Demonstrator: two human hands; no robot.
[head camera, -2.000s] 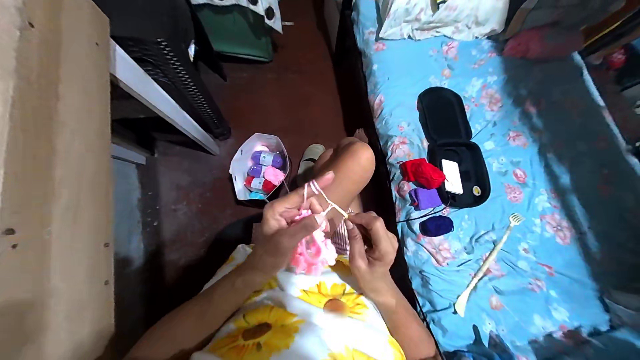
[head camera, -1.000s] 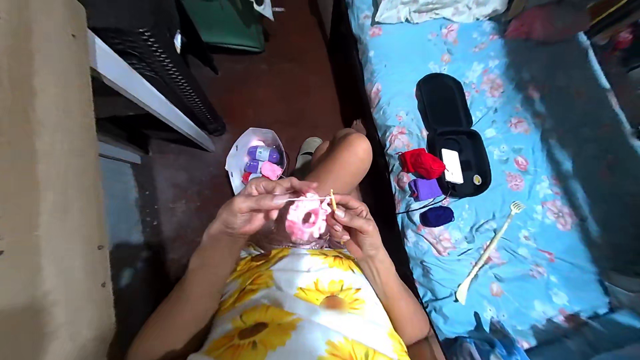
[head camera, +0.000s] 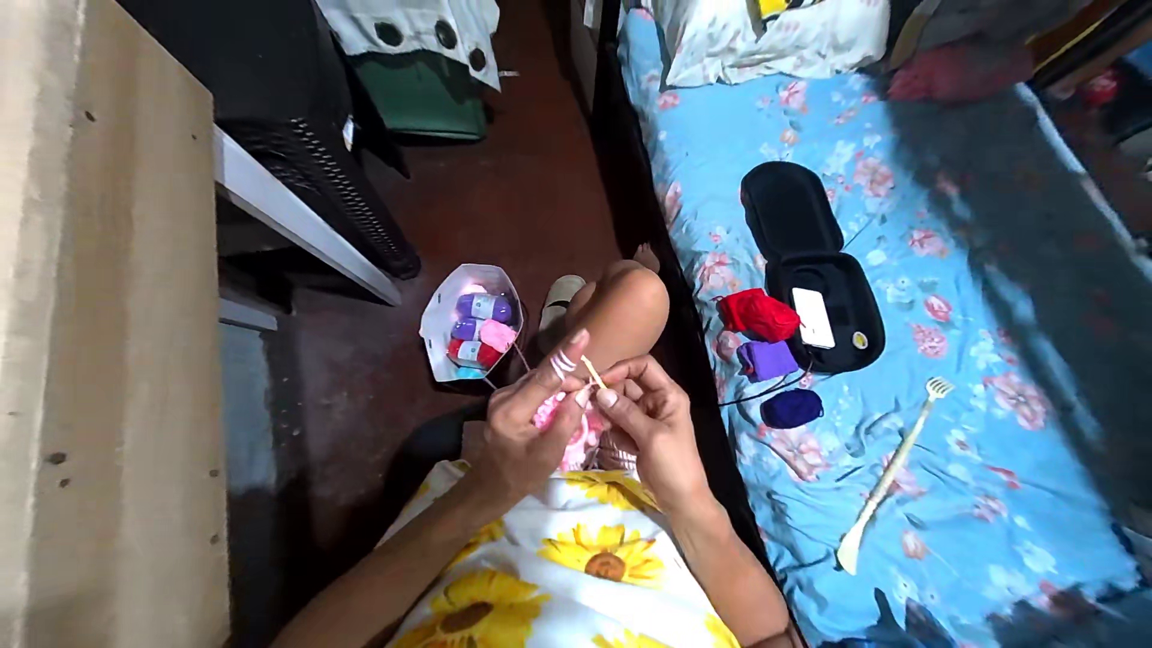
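Observation:
Pink crochet work (head camera: 580, 441) hangs between my two hands above my lap. My left hand (head camera: 535, 409) pinches its upper edge, with pale yarn wrapped around the raised index finger. In my right hand (head camera: 652, 418) is a thin yellowish crochet hook (head camera: 592, 370), its tip pointing up and left, its shaft meeting the work at my fingertips. A strand of yarn runs from near my left hand toward a white container (head camera: 441, 346) on the floor, which holds purple, red and pink yarn balls (head camera: 483, 308). The stitches under my fingers are partly hidden.
On the flowered bed sheet (head camera: 954, 450) at right lie an open black case (head camera: 850, 315), red yarn (head camera: 758, 314), a purple bundle (head camera: 768, 360), a dark blue yarn ball (head camera: 792, 409) and a back scratcher (head camera: 886, 481). A wooden panel (head camera: 126, 360) stands at left.
My left index finger, lower one second ago, is now raised with yarn around it. The pink work, whose round opening showed then, is now largely covered by my fingers.

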